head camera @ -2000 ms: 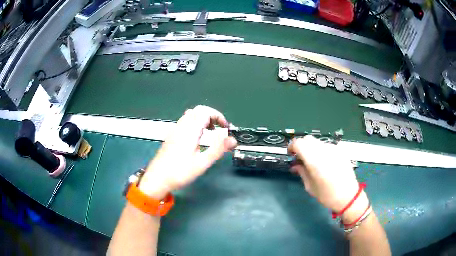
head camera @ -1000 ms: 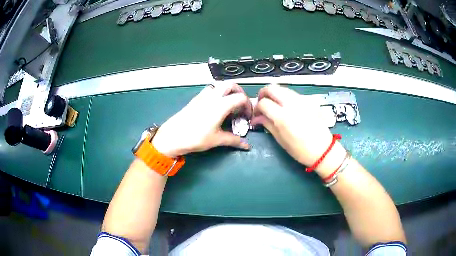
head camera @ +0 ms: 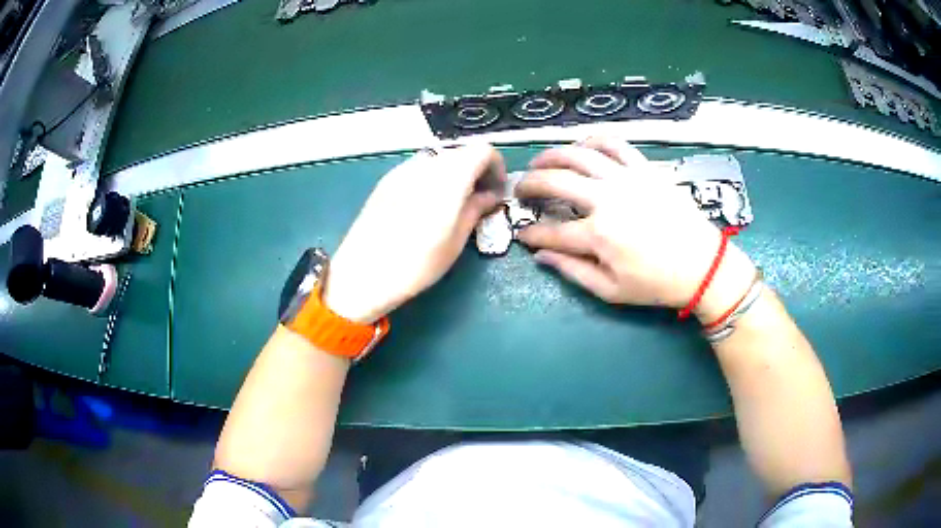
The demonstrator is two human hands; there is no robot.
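Observation:
A silver-grey tabbed plate (head camera: 722,184) lies on the dark-green worktop under my hands; its right end and a rounded tab at its left end show. My left hand (head camera: 433,222) is at the plate's left end with thumb and fingers bent together; whether it pinches something is hidden. My right hand (head camera: 614,227) lies over the middle of the plate, fingertips near the left tab, covering most of it. A black ring-faced plate (head camera: 562,108) with four rings rests on the pale rail beyond my hands.
The pale guide rail (head camera: 279,160) crosses behind the worktop (head camera: 413,371). A black knob (head camera: 108,213) and black roller (head camera: 77,284) stand at far left. Grey plates (head camera: 893,98) lie on the belt at upper right, and one is cut off at the top left. A pointed blade (head camera: 795,39) is upper right.
The black ring-faced plate went from my hands onto the rail. Both hands came back to the grey plate on the worktop. My right hand now spreads over its middle. The view has tilted down.

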